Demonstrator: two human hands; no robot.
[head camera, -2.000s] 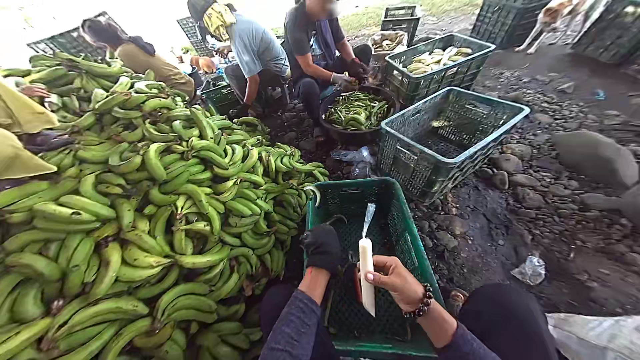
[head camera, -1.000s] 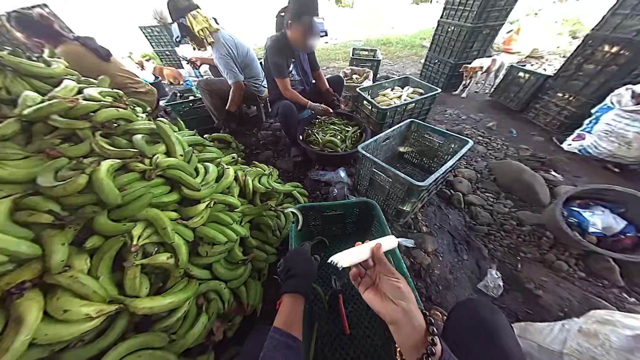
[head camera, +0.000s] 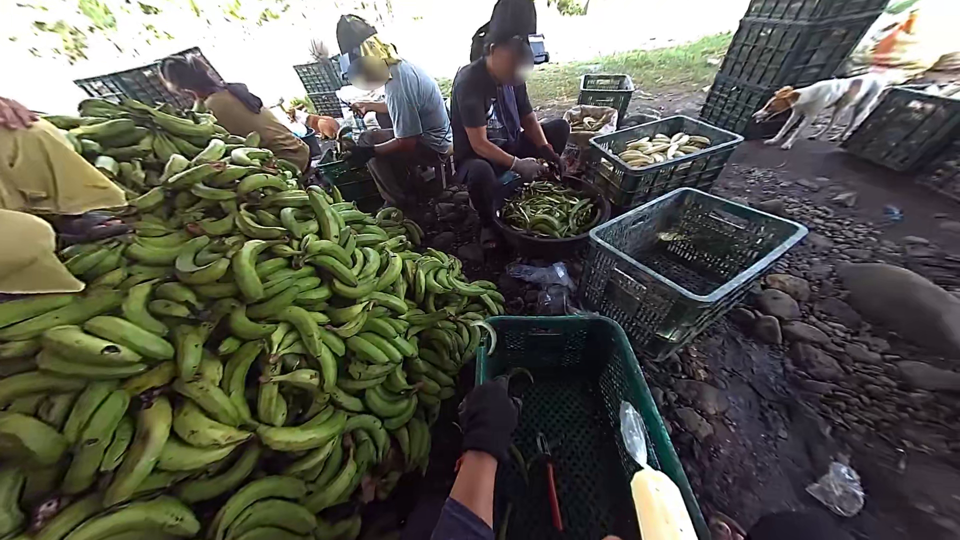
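My left hand, in a dark glove, is at the left side of a green plastic crate. Its fingers look curled; whether they hold anything is unclear. A thin curved dark piece lies just beyond them. Only a fingertip of my right hand shows at the bottom edge, beside a white stick-shaped item in clear plastic with a twisted end, raised over the crate's right side. Inside the crate lies a red-handled tool. A large heap of green bananas rises left of my left hand.
Ahead stand a grey-green crate, a crate of peeled bananas and a tub of green peels. Several people sit by the heap. Stones, a plastic bag and a dog are at right.
The white item, lying sideways in my right fingers a second ago, now points upward at the bottom edge. My right hand has dropped mostly out of view. My left hand stays by the crate.
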